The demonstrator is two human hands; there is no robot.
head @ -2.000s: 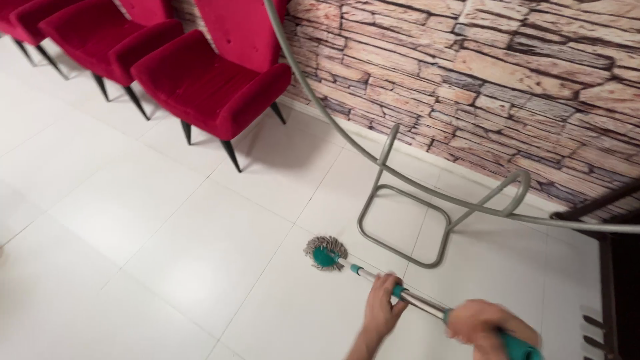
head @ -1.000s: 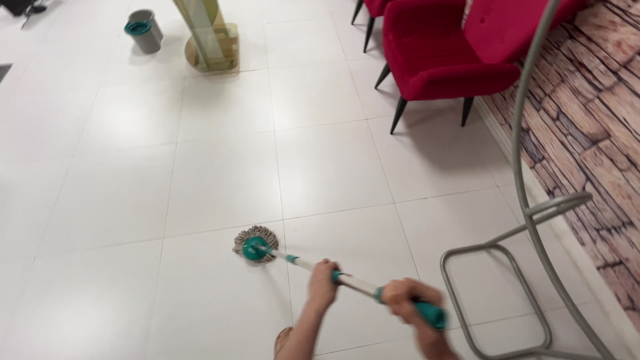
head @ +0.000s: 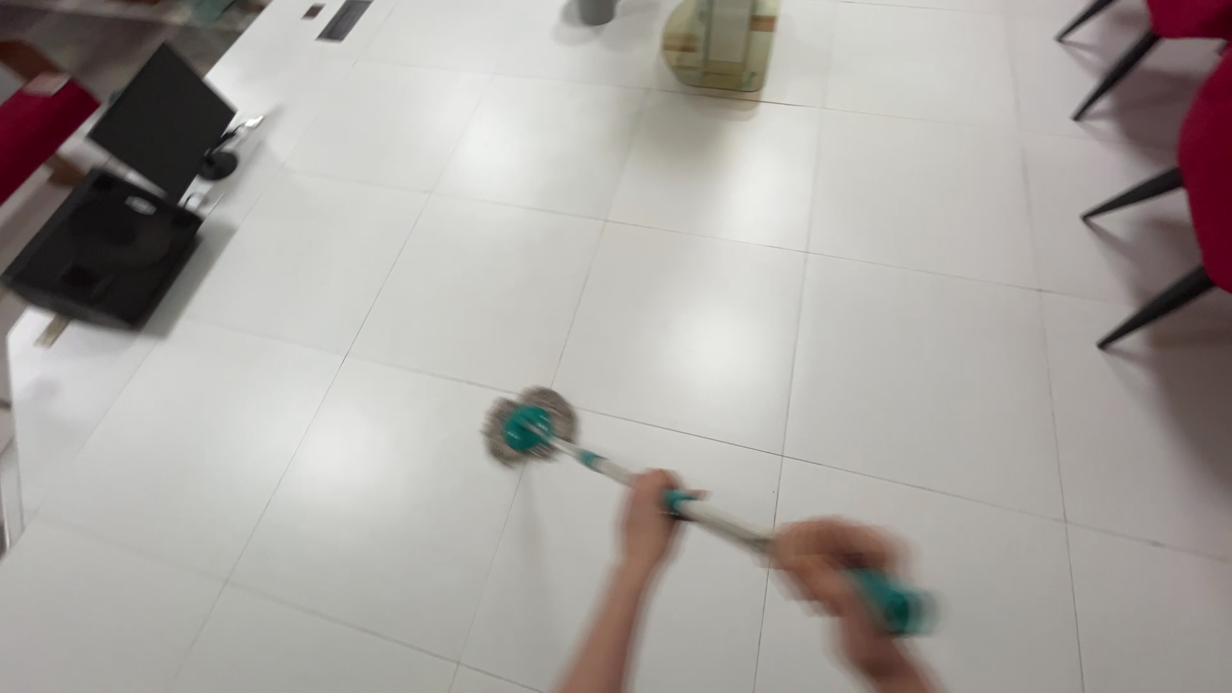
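A spin mop with a round teal head and grey string fringe (head: 529, 427) rests on the white tiled floor, left of and ahead of my hands. Its pale pole with teal joints slants down to the right. My left hand (head: 650, 515) is closed around the lower part of the pole, beside a teal collar. Farther up, my right hand (head: 833, 563) grips the pole just below its teal end grip (head: 895, 602); this hand is blurred by motion.
Red chairs with black legs (head: 1155, 202) stand along the right edge. At the far left are a black speaker-like box (head: 106, 248) and a black monitor (head: 164, 120). A glass-like stand base (head: 722, 48) and the bottom of a grey bucket (head: 597, 10) are at the top.
The view has swung left; the grey metal tube frame and stone-patterned wall are out of view. Both hands have kept hold of the mop, whose head has moved left over the floor.
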